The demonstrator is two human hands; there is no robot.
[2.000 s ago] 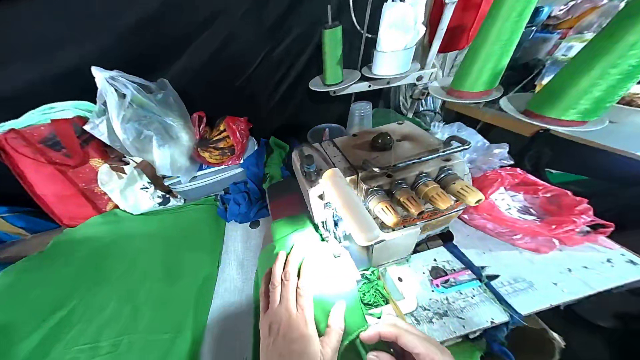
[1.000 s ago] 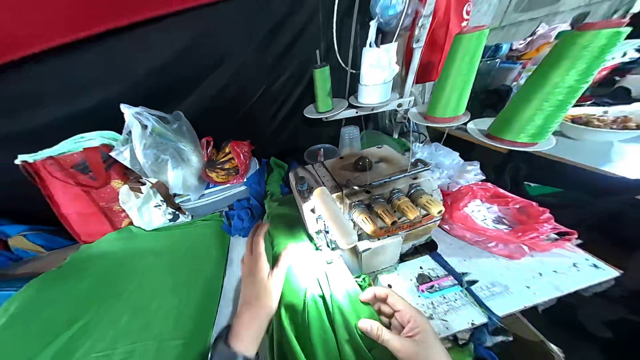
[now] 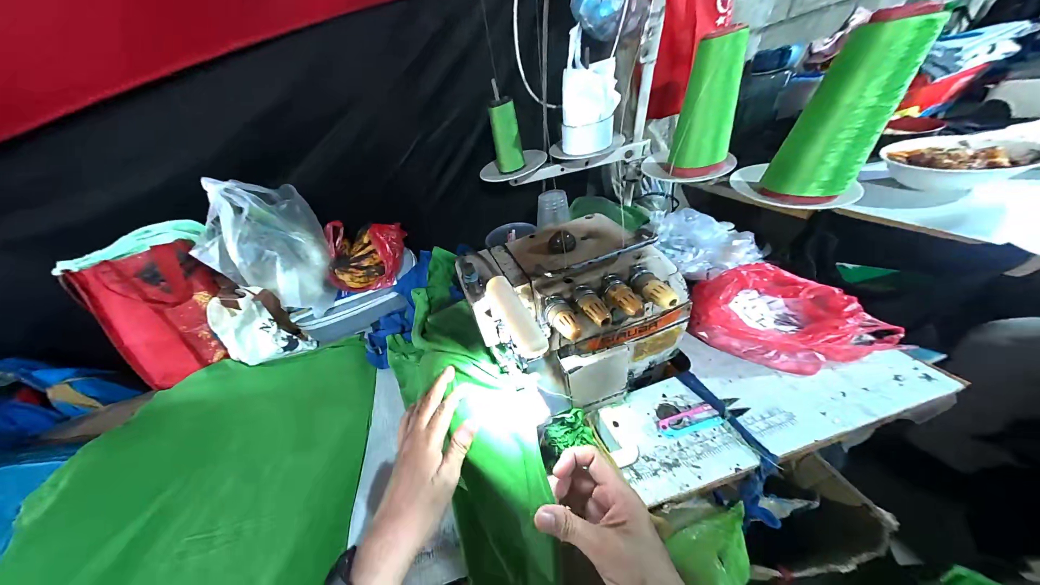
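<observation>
A length of green fabric (image 3: 487, 455) runs through the brightly lit needle area of an overlock sewing machine (image 3: 589, 301) and hangs over the near table edge. My left hand (image 3: 431, 455) lies on the fabric's left side, fingers spread and pointing toward the machine. At the fabric's right edge is my right hand (image 3: 597, 512), its fingers curled and thumb apart; whether it pinches the edge cannot be told. Green thread trimmings (image 3: 569, 431) sit beside the needle area. Another large green fabric piece (image 3: 211, 463) is spread at the left.
Green thread cones (image 3: 711, 101) stand on the stand behind the machine. A red plastic bag (image 3: 792, 317) and small scissors or snips (image 3: 707, 413) lie on the table at the right. Plastic bags (image 3: 264, 244) and a red bag (image 3: 154, 301) are at the back left.
The green fabric now extends behind the machine's needle area, where less showed two seconds ago. My left hand has come off the fabric and returned to it. The view has swung somewhat.
</observation>
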